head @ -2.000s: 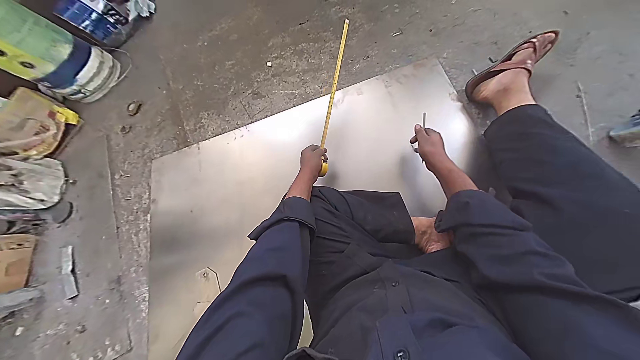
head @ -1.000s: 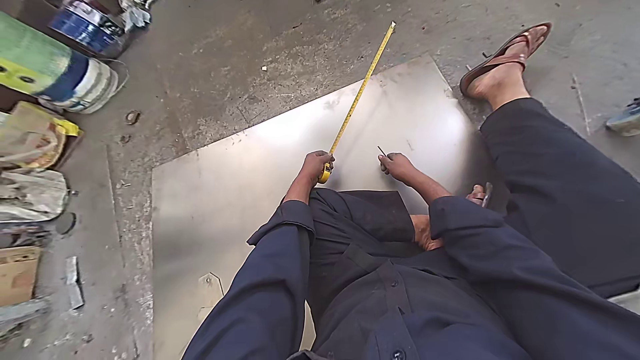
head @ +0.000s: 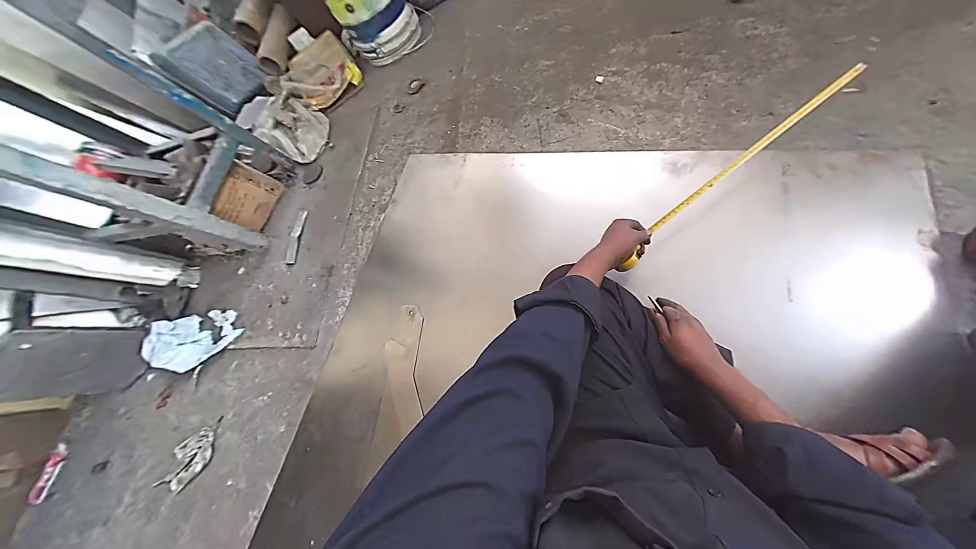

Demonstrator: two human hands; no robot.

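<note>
My left hand (head: pixel 624 242) grips the case of a yellow tape measure (head: pixel 629 261), whose extended blade (head: pixel 751 156) slants up and right, past the far edge of a large sheet of metal (head: pixel 488 221). Lower and to the right, close to my trouser leg, my right hand (head: pixel 677 320) has its fingers around a thin dark pointed tool (head: pixel 654 304); its exact kind cannot be told. An outline with a small ring at its top (head: pixel 412 313) shows on the sheet left of my sleeve.
A metal rack (head: pixel 130 191) stands at the left, near a cardboard box (head: pixel 248 196), plastic bags (head: pixel 293 130) and a bucket (head: pixel 385 34). A metal strip (head: pixel 296 238) and rags (head: pixel 187 341) lie on the floor. My sandalled foot (head: pixel 888 454) is at the lower right.
The view has swung left, bringing the rack in. My right hand, with the thin tool, has come back from over the sheet to beside my leg. My left hand still holds the tape measure.
</note>
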